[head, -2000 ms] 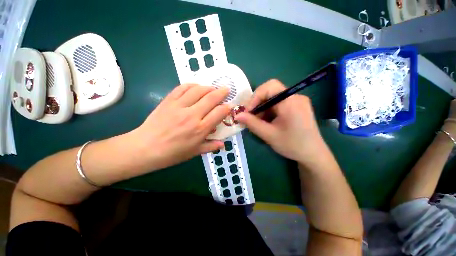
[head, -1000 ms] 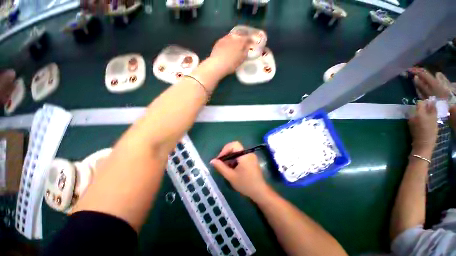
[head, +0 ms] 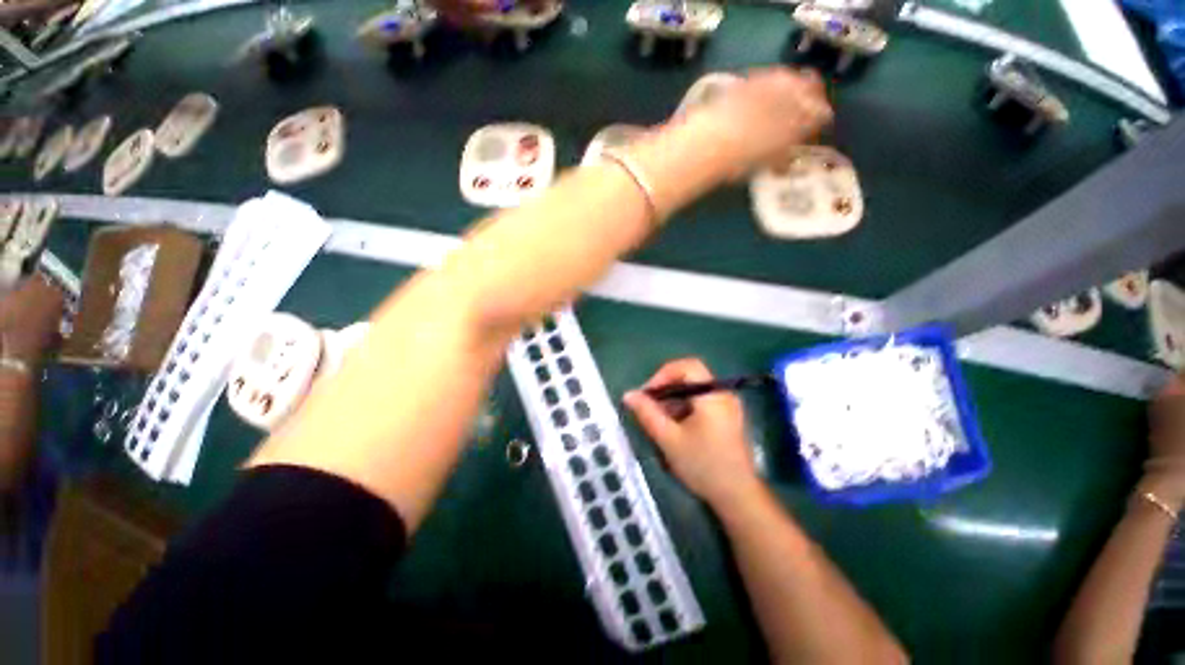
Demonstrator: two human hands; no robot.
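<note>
My left hand (head: 780, 111) is stretched to the far side, blurred, above a cream housing (head: 808, 195) with a grille patch and brown prints. I cannot tell whether its fingers grip anything. My right hand (head: 695, 422) holds a slim black tool (head: 717, 386), probably tweezers, above the green table, its end towards the blue bin. The blue bin (head: 968, 422) is heaped with clear-white pieces (head: 873, 416). A white perforated strip (head: 600, 487) lies between my arms with no housing visible on it.
Housings, including one at left (head: 276, 370), sit partly behind my left arm and along the far side. Spare strips (head: 234, 325) lie beside a cardboard box (head: 163, 305). A grey metal arm (head: 1040, 234) slants at right. Other people's arms show at both edges. A clear ring (head: 519, 452) lies near the strip.
From the first frame, my left hand left the housing at the strip and reached to the far side. Since one second ago it shifted right in view; the housing seen in it is no longer clearly held.
</note>
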